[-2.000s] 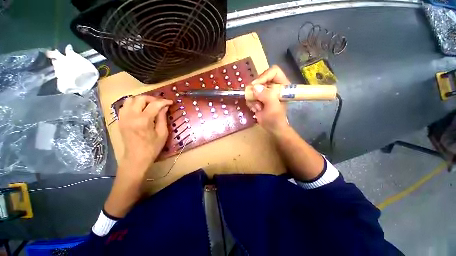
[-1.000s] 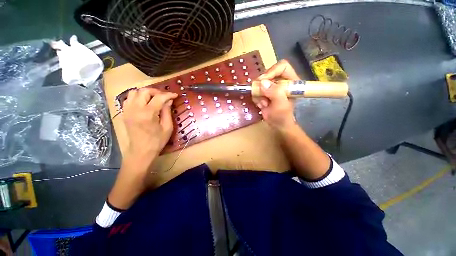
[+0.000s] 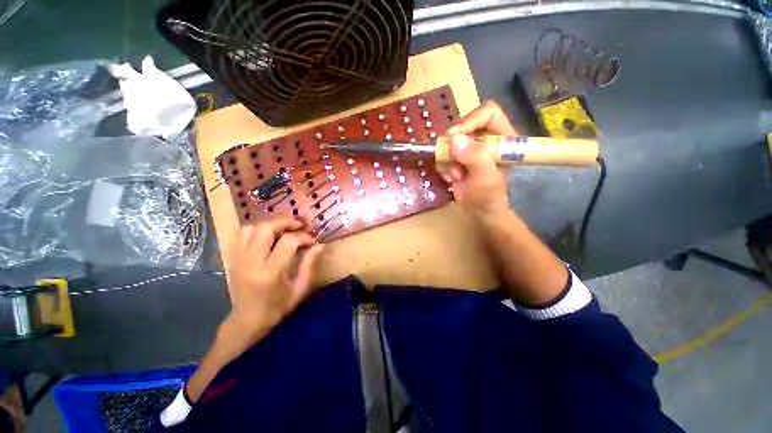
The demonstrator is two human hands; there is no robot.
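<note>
The reddish-brown holding board [image 3: 385, 203] has rows of silvery terminals [image 3: 356, 183], and empty dark holes at its left. Short dark leads lie across its middle rows, and a small black pile of leads [image 3: 272, 186] lies on its left part. My right hand [image 3: 476, 161] grips the soldering iron [image 3: 542, 150] by its pale handle. The iron's dark barrel points left, its tip at or just over a terminal in an upper row. My left hand [image 3: 272, 264] is at the board's lower edge, thumb and fingertips close together by the lowest leads; whether they pinch solder wire is unclear.
Tan cardboard [image 3: 423, 258] lies under the board. A black fume fan [image 3: 313, 63] stands behind it. The iron stand [image 3: 542, 89] with yellow sponge [image 3: 567, 117] is at the right. Plastic bags [image 3: 102, 203], white tissue [image 3: 155, 100] and a yellow-black reel holder [image 3: 52, 309] are left; a blue bin [image 3: 80, 406] is lower left.
My left hand has moved from the board's left part down to its lower edge, uncovering the lead pile and empty holes. The iron tip stays near the upper rows. The view has shifted slightly.
</note>
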